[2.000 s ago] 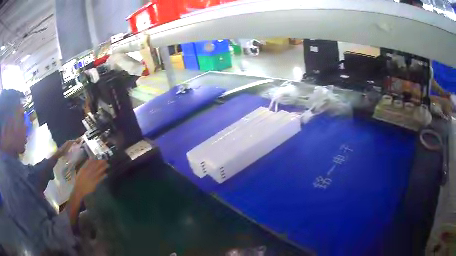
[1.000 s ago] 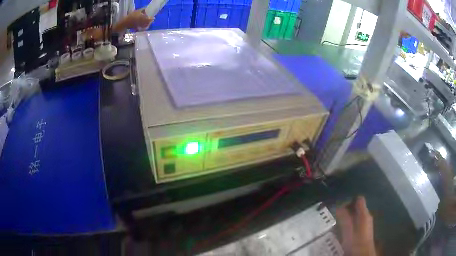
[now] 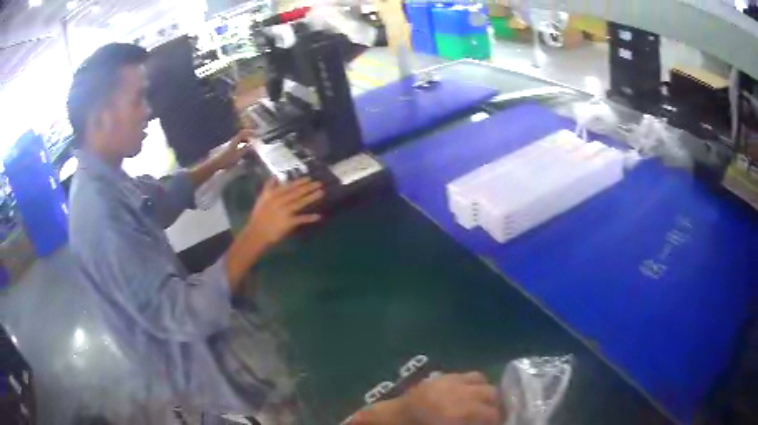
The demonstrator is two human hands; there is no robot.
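Observation:
My left hand point(image 3: 453, 400) is at the bottom edge, palm down with fingers bent, partly cut off. A crinkled clear plastic bag point(image 3: 538, 388) lies just right of its fingertips, with something pale inside; whether the fingers grip it is unclear. A dark piece with white looped outlines point(image 3: 397, 378) shows just left of and behind the hand. My right hand is not in view. White power strips point(image 3: 540, 184) lie stacked side by side on the blue mat, their slotted ends toward me, cords in clear plastic at the far end.
A coworker point(image 3: 150, 241) in a blue-grey shirt stands at the left, both hands at a black upright machine point(image 3: 332, 100). The dark green bench surface point(image 3: 366, 282) runs between that machine and the blue mat point(image 3: 615, 274). A shelf edge point(image 3: 690, 29) crosses the upper right.
The view swung right to the tester, then back left. The tester and the strips at the near edge have left view. My left hand and the plastic bag now show at the bottom.

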